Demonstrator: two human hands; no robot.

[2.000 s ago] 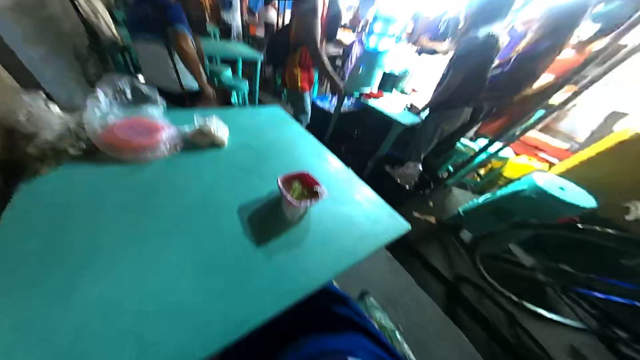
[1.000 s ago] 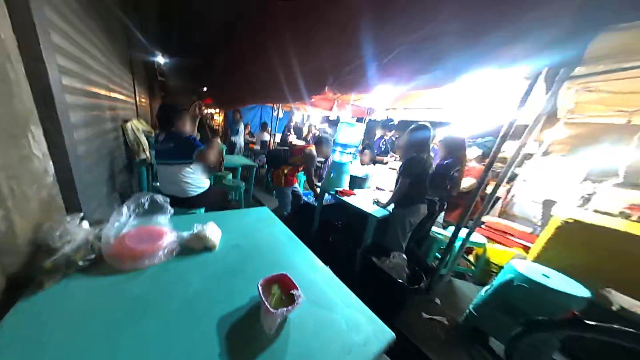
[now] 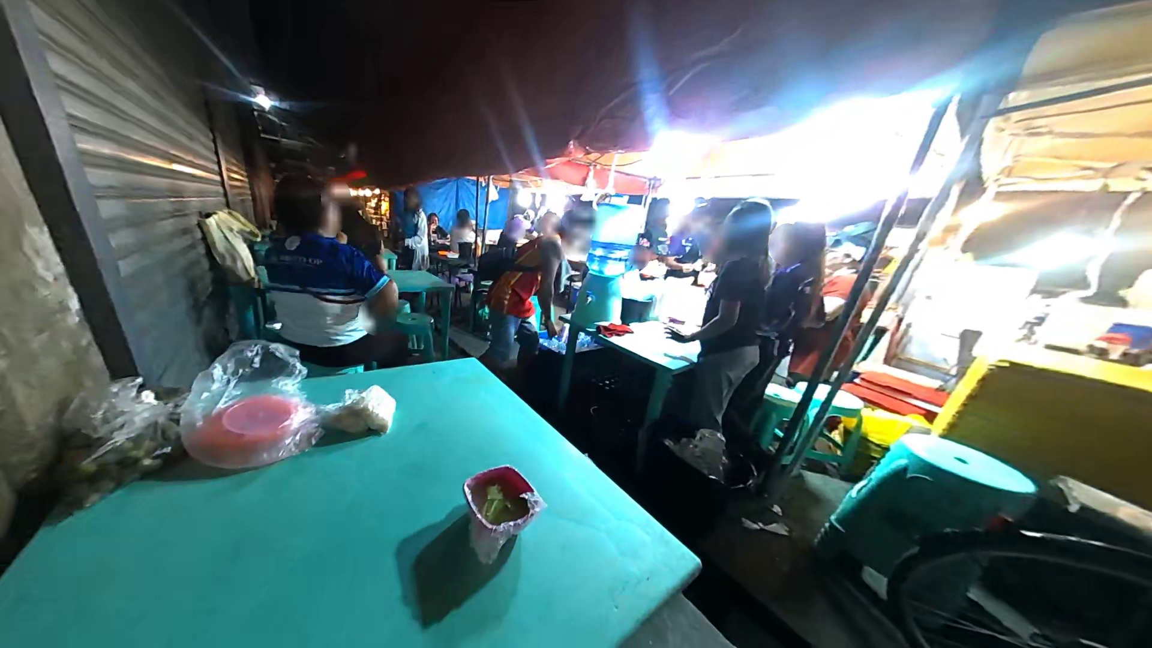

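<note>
Neither my left hand nor my right hand shows in the head view. Before me is a teal table [image 3: 306,540]. A red cup lined with clear plastic [image 3: 500,508] stands near its right side, with broth and something green inside. Toward the far left edge lies a clear plastic bag [image 3: 256,364] around a pinkish-red round item [image 3: 247,430]. A small whitish bundle in plastic [image 3: 364,410] touches or nearly touches it on the right. Another clear bag with unclear contents [image 3: 121,445] lies at the left edge by the wall.
Part of a bicycle wheel [image 3: 1017,585] and teal stools [image 3: 931,495] are at the right. Metal poles [image 3: 859,297] slant up behind. A seated person [image 3: 324,279] is ahead left; several people stand around a farther table [image 3: 661,346] with a water dispenser [image 3: 612,261]. A corrugated shutter [image 3: 144,180] lines the left.
The view has tilted up from the table toward the stalls. The cup and bags remain on the table. A person in red and yellow by the water dispenser now bends lower.
</note>
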